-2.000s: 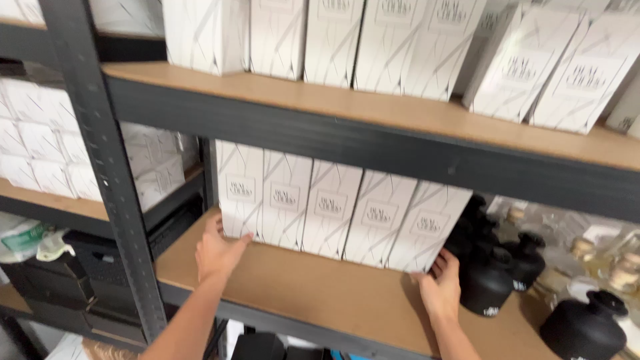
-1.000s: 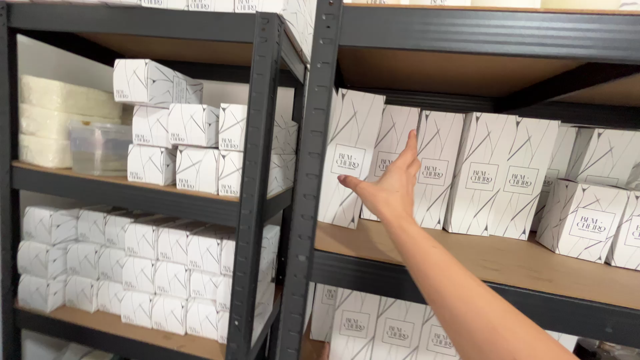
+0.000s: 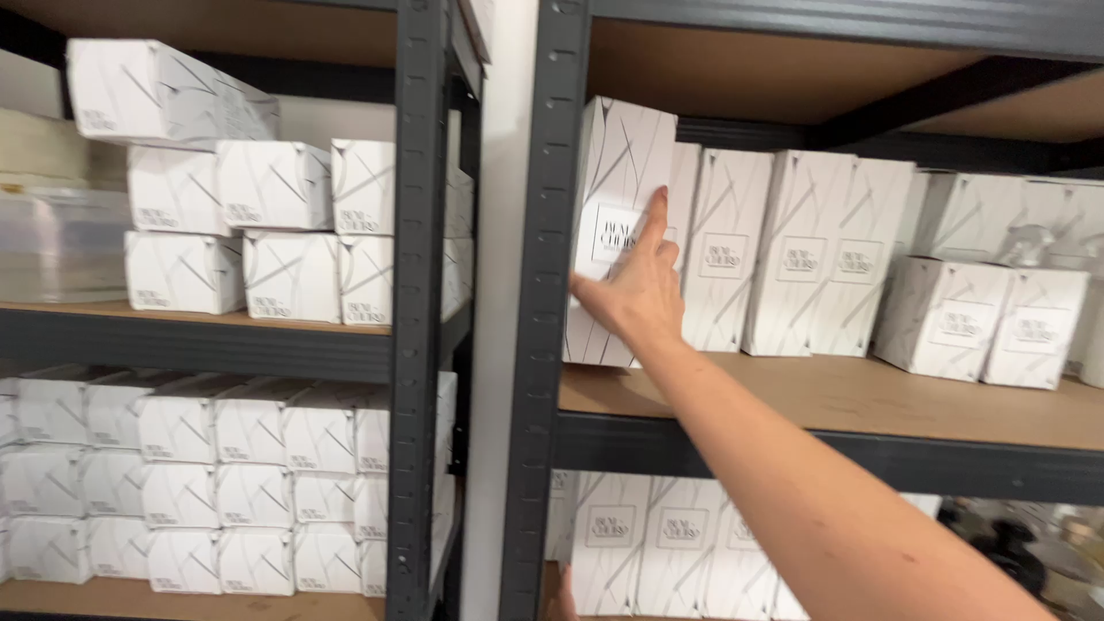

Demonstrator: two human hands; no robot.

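My right hand (image 3: 642, 285) is shut on a tall white cardboard box (image 3: 628, 155) with dark line patterns, thumb on its left edge and fingers along its right. The box stands tilted slightly at the left end of the upper shelf (image 3: 828, 388), beside the black upright. Similar tall boxes (image 3: 731, 198) stand to its right. Low down, only a bit of my left hand (image 3: 567, 595) shows, at the left edge of the row of boxes (image 3: 608, 552) on the shelf below; whether it grips them cannot be told.
A black slotted metal upright (image 3: 543, 259) rises close to the held box. Shorter white boxes (image 3: 957, 319) stand on the right of the same shelf. Another rack at left holds stacked white boxes (image 3: 181, 423) and a translucent plastic container (image 3: 69, 246). Dark bottles (image 3: 1009, 552) are at lower right.
The view has swung up and left from the lower shelf. My right hand has gone from the lower row to the tall box above, and its fingers now lie against that box's right edge.
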